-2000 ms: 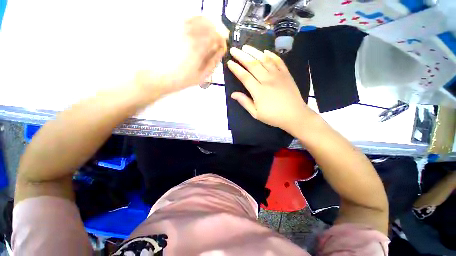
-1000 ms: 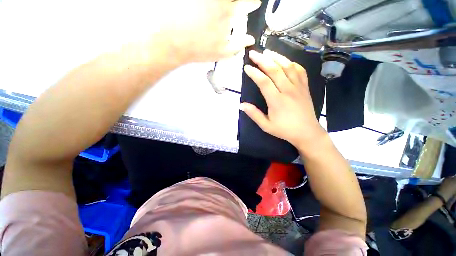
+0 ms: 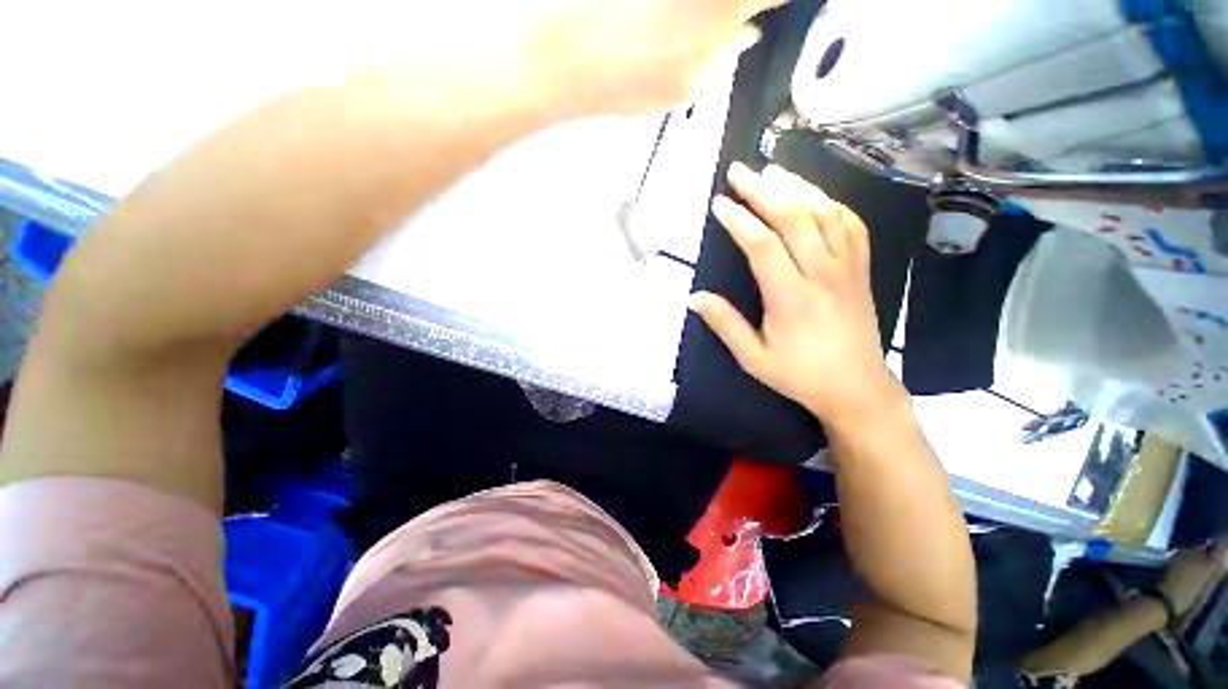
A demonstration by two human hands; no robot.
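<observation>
A black fabric panel (image 3: 754, 390) lies on the white machine table and hangs over its front edge. My right hand (image 3: 808, 289) rests flat on it with fingers apart, just below the needle area. My left hand (image 3: 660, 47) is at the top edge, washed out by glare and partly cut off. Its fingertips are at the fabric's left edge, and whether they grip it is unclear. The sewing machine head (image 3: 970, 81) stands at the upper right, with a round knob (image 3: 962, 222) under it. The presser foot is hard to make out.
Thread snips (image 3: 1054, 423) lie on the table at right. Measuring tape (image 3: 445, 337) runs along the front edge. A blue bin (image 3: 276, 579) is below left, and a red object (image 3: 741, 532) is below the table. Another person's arm (image 3: 1111, 633) shows at lower right.
The view has shifted, and the machine head now shows larger. My left hand has moved from beside the fabric up and away to the top edge. My right hand has stayed flat on the fabric.
</observation>
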